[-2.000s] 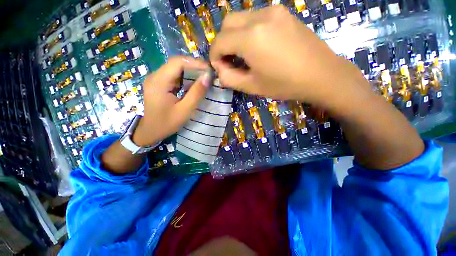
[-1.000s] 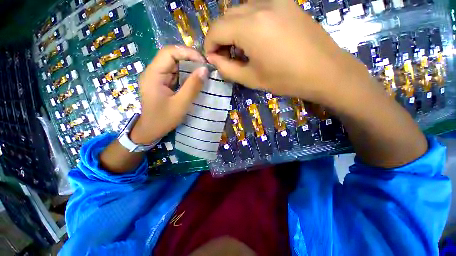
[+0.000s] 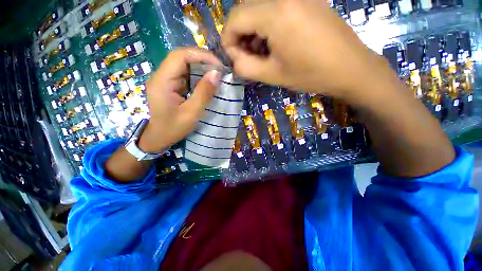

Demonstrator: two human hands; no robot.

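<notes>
My left hand [image 3: 177, 100], with a watch on the wrist, pinches the top of a white-grey adhesive sheet [image 3: 214, 124] between thumb and forefinger. Dark parallel lines divide the sheet, which hangs over the near left edge of the clear blister tray [image 3: 312, 166]. My right hand [image 3: 288, 47] is at the sheet's upper edge, thumb and fingertips closed together. Whether a small piece is between them cannot be told. Flex circuit modules [image 3: 271, 127], black ends with amber middles, stand in rows in the tray, partly hidden by my right hand and forearm.
A second blister tray [image 3: 87, 79] at the left holds modules lying sideways in columns on the green mat [image 3: 153, 32]. Dark stacked trays [image 3: 21, 116] are at the far left edge. More modules [image 3: 436, 79] stand in the tray's right part, beyond my right forearm.
My left hand and the sheet have moved slightly up and left since the earliest frame. My right hand rose, and its fingertips are now a little farther right of the left thumb.
</notes>
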